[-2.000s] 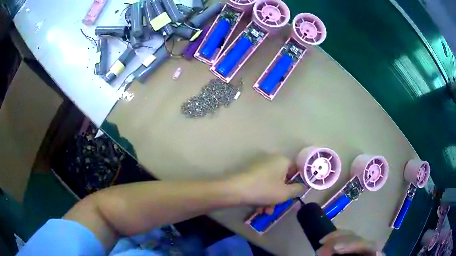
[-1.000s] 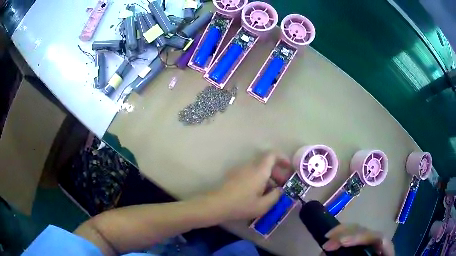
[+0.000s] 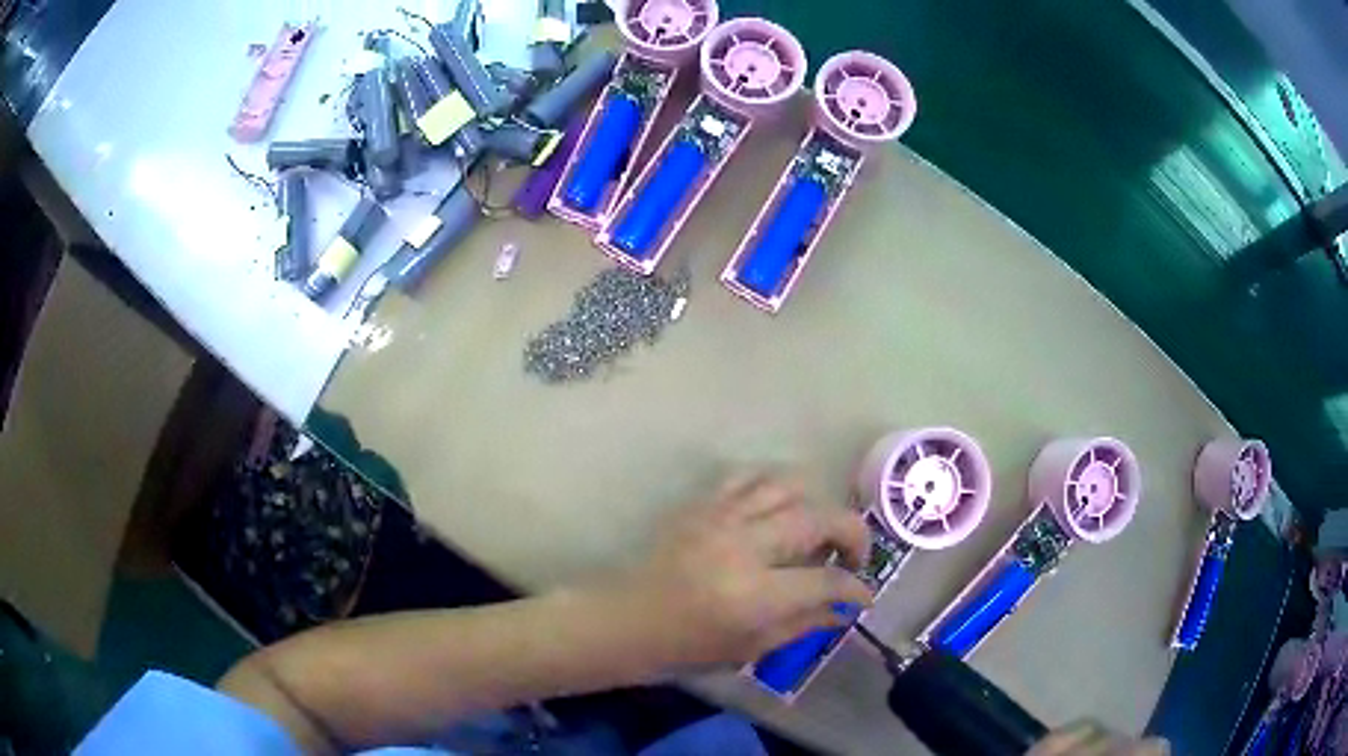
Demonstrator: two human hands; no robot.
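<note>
A half-assembled pink fan unit lies face up with its handle toward the lower left, showing a green circuit board and blue battery. My left hand is over the handle, fingertips at the board and battery, slightly blurred; whether they pinch anything is unclear. My right hand, mostly cut off by the bottom edge, holds a black electric screwdriver. Its thin bit points up-left to my left fingertips, over the battery. The bit's tip is hard to make out.
Two more fan units stand to the right, the nearer one close to the screwdriver. Three fan units lie at the top. A screw heap and small pink piece lie on the tan mat. Grey wired cylinders pile at upper left.
My left hand has shifted left from the board, then back over the handle, now covering the upper battery. The screwdriver has moved slightly down, and its bit now shows longer.
</note>
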